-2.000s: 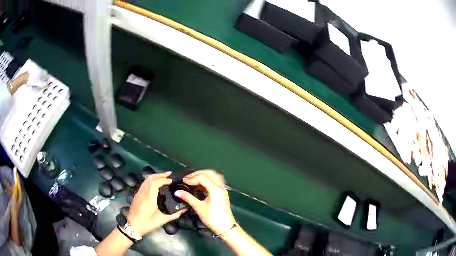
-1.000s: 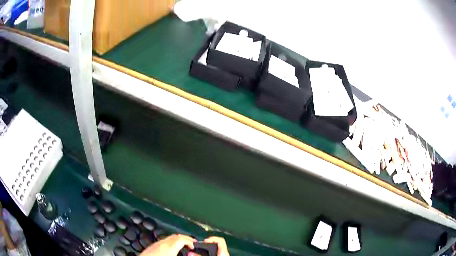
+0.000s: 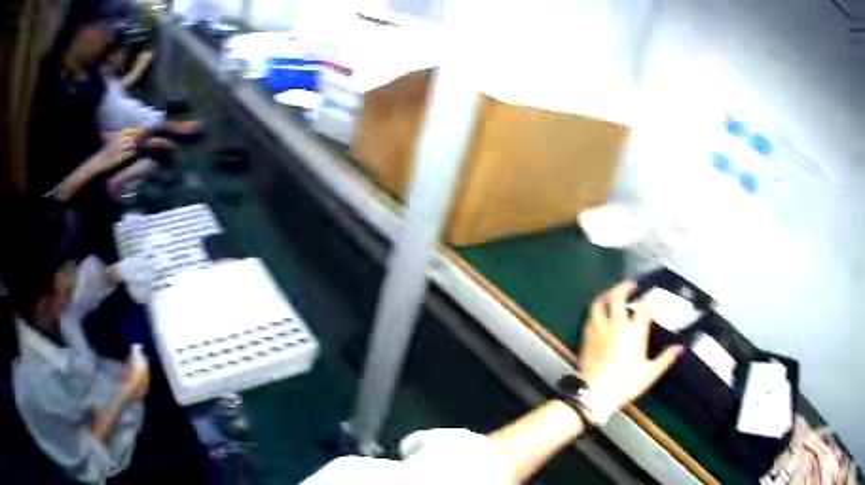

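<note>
My left hand (image 3: 621, 350), with a dark band at the wrist, reaches over the upper shelf's edge. Its fingers and spread thumb are at the left side of a black open box (image 3: 669, 308) with a white sheet inside. The hand covers part of the box, and blur hides whether it grips it. Another black box with a white sheet (image 3: 714, 358) stands beside it, and a third black box (image 3: 765, 398) is farther right. My right hand is out of the picture.
A pale post (image 3: 413, 256) rises left of my arm. A brown carton (image 3: 541, 170) stands on the shelf. Printed slips (image 3: 816, 459) lie at lower right. White parts trays (image 3: 232, 322) and coworkers are at left.
The view has swung left. My left hand has gone from the black piece held low over the bench up to the boxes on the shelf. My right hand has left the picture.
</note>
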